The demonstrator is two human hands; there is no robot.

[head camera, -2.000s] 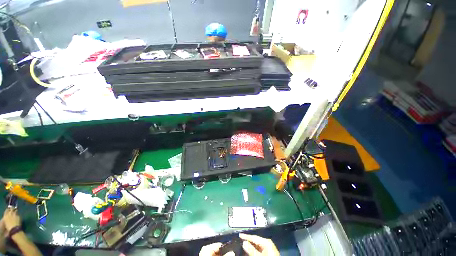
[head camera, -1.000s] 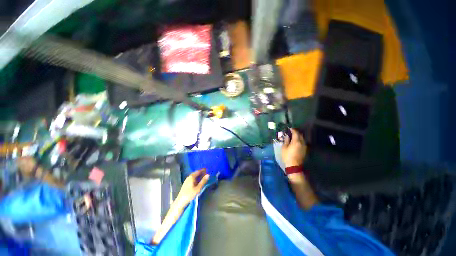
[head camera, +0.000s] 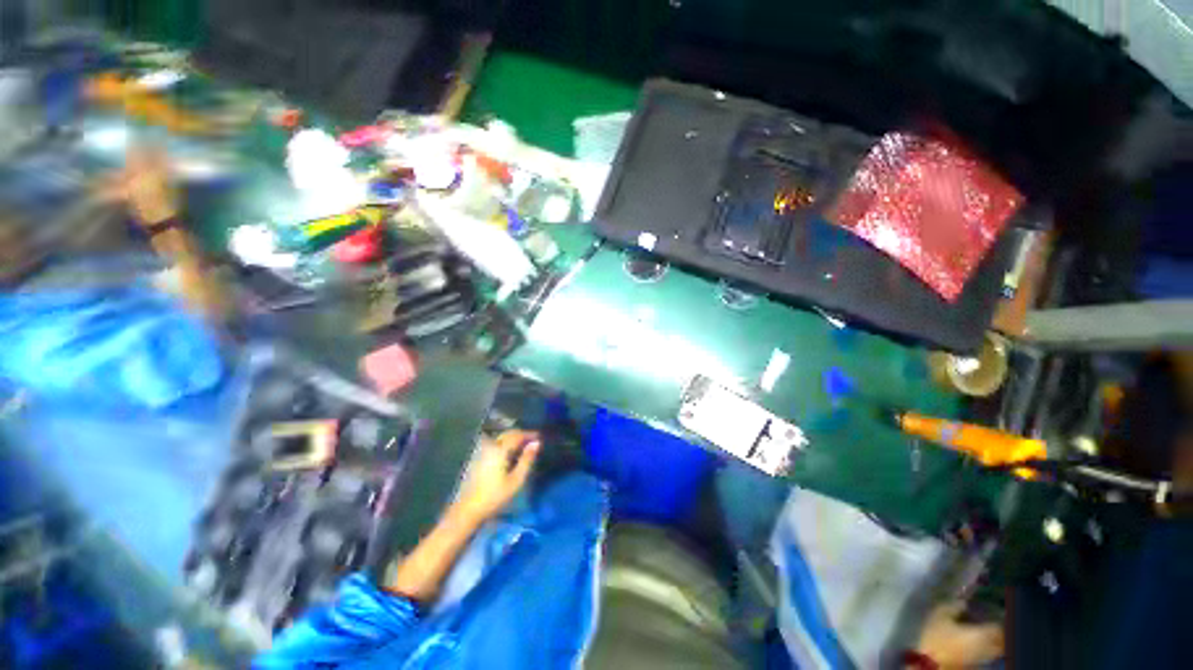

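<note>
The phone body (head camera: pixel 742 423), with its white battery label, lies on the green mat near the bench's front edge. My left hand (head camera: pixel 497 474) is just in front of the bench edge, left of the phone; its fingers look slightly apart and I see nothing in them. My right hand (head camera: pixel 962 639) is low at the right, blurred and dark, beyond the sleeve; its fingertips and anything in them cannot be made out. The orange electric screwdriver (head camera: pixel 975 440) lies on the mat right of the phone, its black end to the right.
A black foam tray (head camera: pixel 674 170) at the back bears a red bubble-wrap bag (head camera: pixel 932 210). A tape roll (head camera: pixel 975 367) is at the right. Cluttered tools and a white bag (head camera: pixel 484 249) lie left. A blue stool (head camera: pixel 644 474) is below. Another person's hand (head camera: pixel 151 190) is far left.
The view has swung left and tilted. My right hand, at the bench's right side beside the dark trays a second ago, now shows low at the right. My left hand stays empty before the bench.
</note>
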